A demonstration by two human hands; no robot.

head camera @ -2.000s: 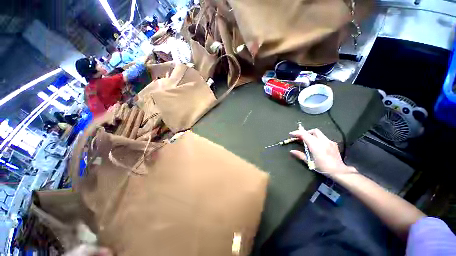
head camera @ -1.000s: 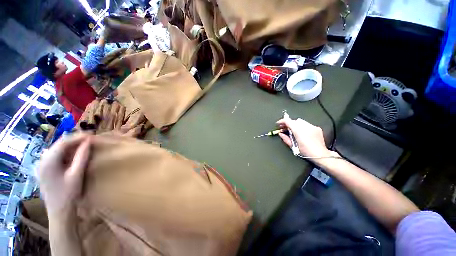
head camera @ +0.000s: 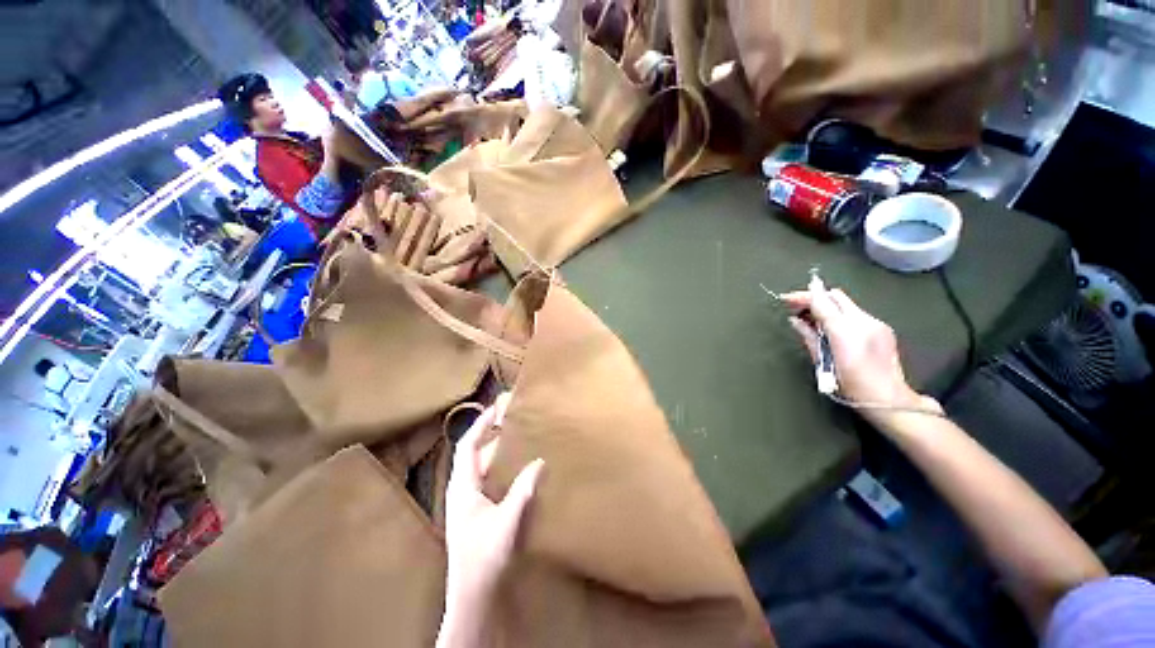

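Observation:
A tan tote bag (head camera: 608, 456) lies over the near left edge of the dark green table (head camera: 684, 304), partly towards my lap. My left hand (head camera: 488, 506) is at the bag's left side, thumb apart from the fingers, with the fingertips at the bag's edge; whether it grips the fabric is unclear. My right hand (head camera: 855, 348) is above the table, right of the bag and apart from it. It holds a white pen-shaped tool (head camera: 826, 365) in the palm and a thin-tipped tool (head camera: 788, 298) between the fingertips, pointing left.
More tan bags (head camera: 545, 190) are piled at the left and back. A red can (head camera: 818, 200) and a white tape roll (head camera: 912, 233) stand at the table's back right, with a black cord near them. A fan (head camera: 1092, 342) is at the right. A person in red (head camera: 289, 165) is behind.
My left hand has moved from the far left to the middle, beside the bag. The bag has turned and more bags show at the left. My right hand still holds the tools; the view has shifted.

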